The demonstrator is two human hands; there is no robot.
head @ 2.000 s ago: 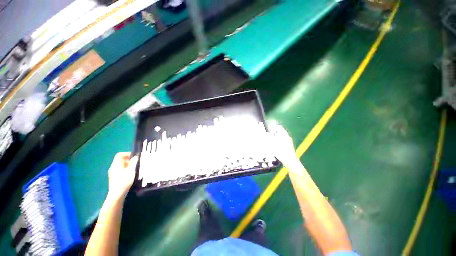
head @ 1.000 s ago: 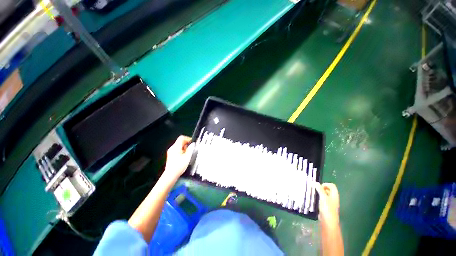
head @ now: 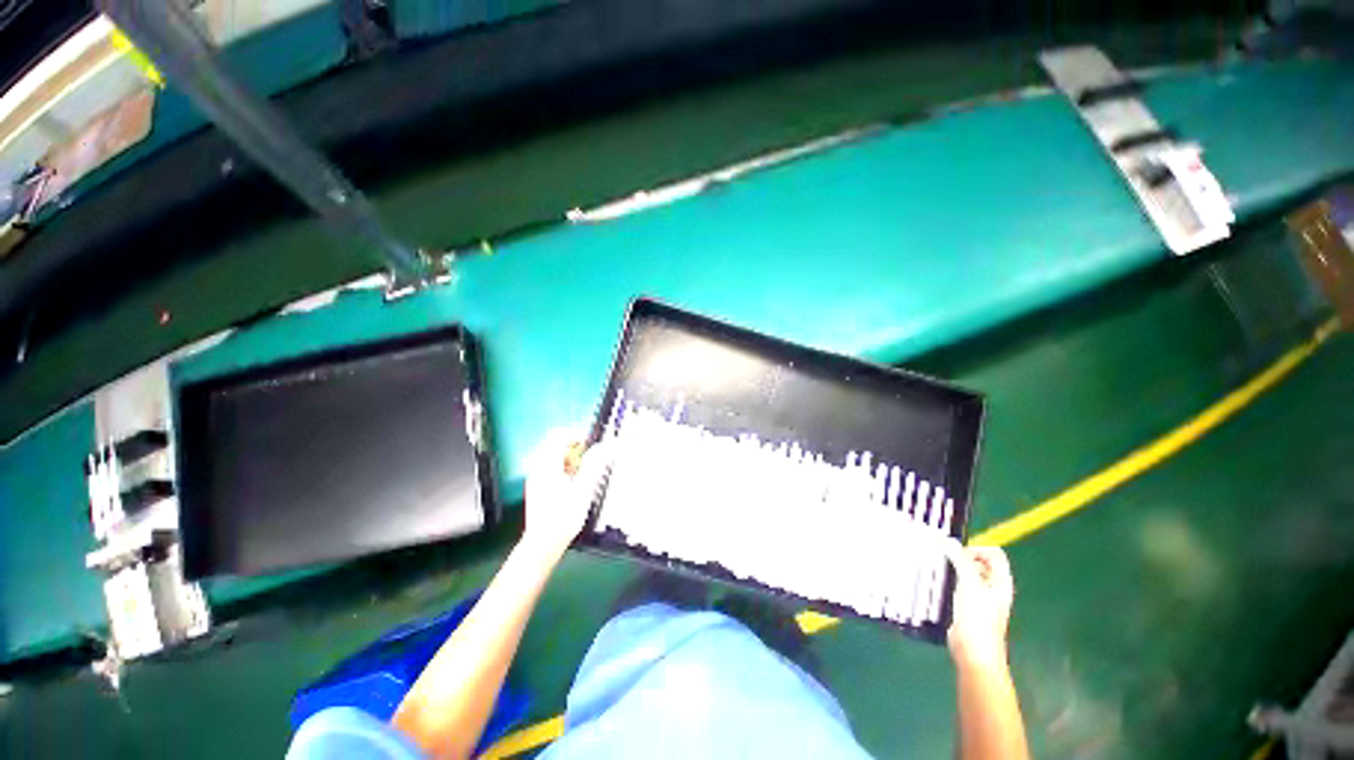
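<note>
A black tray (head: 809, 379) is held up in front of me, partly over the green bench edge. White pen-shaped units (head: 757, 512) lie side by side in its near part; the far part shows bare black. My left hand (head: 561, 487) grips the tray's left side. My right hand (head: 979, 597) grips its right side near the near corner. The fingers under the tray are hidden.
A second, empty black tray (head: 334, 453) lies on the green bench (head: 713, 253). A pale fixture (head: 137, 512) stands left of it; another (head: 1146, 156) is at the far right. A metal post (head: 282, 149) rises behind. A blue stool (head: 389, 668) is below.
The view has turned toward the bench, and the held tray now appears over its edge. The second tray and fixture appear squarer to me. Both hands still hold the filled tray.
</note>
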